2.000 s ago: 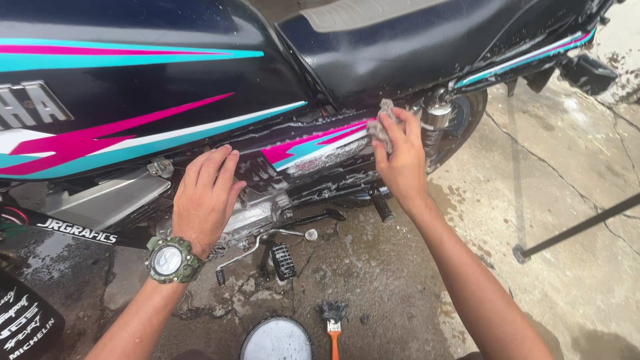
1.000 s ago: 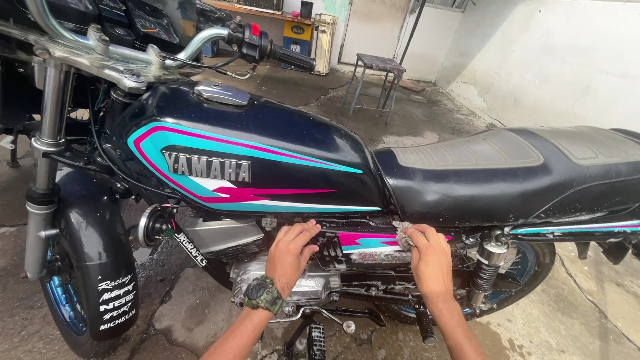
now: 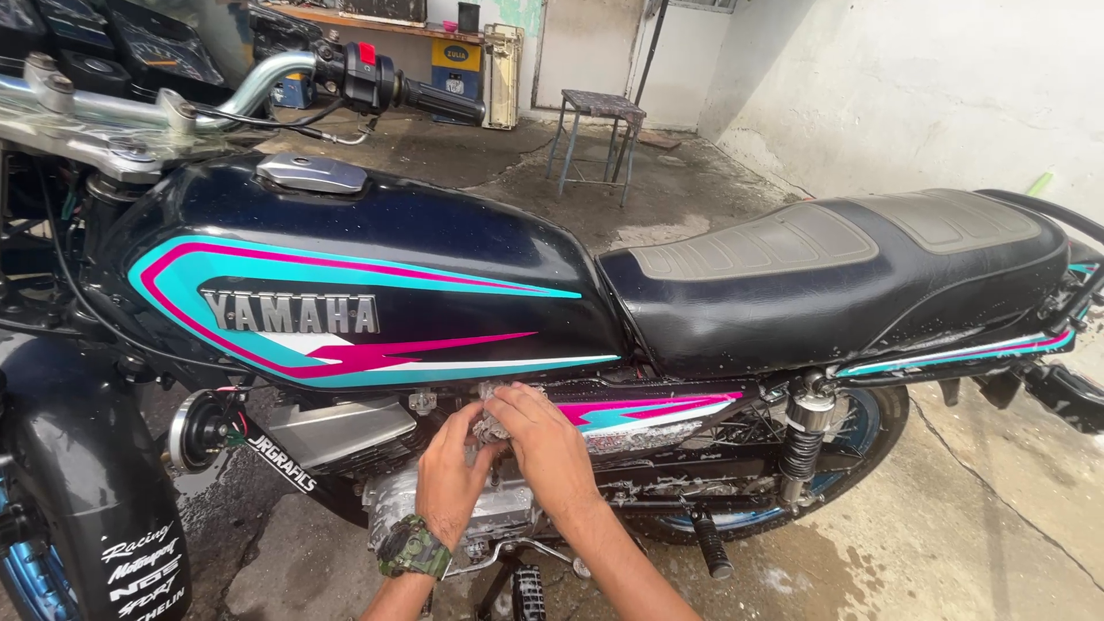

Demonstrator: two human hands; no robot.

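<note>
A wet grey cloth (image 3: 493, 424) is bunched between my two hands, just below the rear of the Yamaha motorcycle's black fuel tank (image 3: 448, 233). My left hand (image 3: 453, 470) wears a camouflage watch and has its thumb and fingers on the cloth's left side. From the right, my right hand (image 3: 543, 440) closes over the cloth, its fingers partly hiding it. Right of my hands, the side panel (image 3: 647, 418) with magenta and turquoise stripes carries soap suds along its lower edge. Below them, suds also cling to the engine (image 3: 496, 504).
The handlebar grip (image 3: 444, 102) juts out above the tank at upper left. The long black seat (image 3: 742, 302) extends right. A kick lever (image 3: 552, 552) and footpeg (image 3: 711, 543) stick out low down. Behind stand a small stool (image 3: 599, 112) and stacked crates (image 3: 455, 69).
My right hand has moved left with the cloth, away from the side panel's right part, and now meets my left hand. The view has tilted up from the first frame.
</note>
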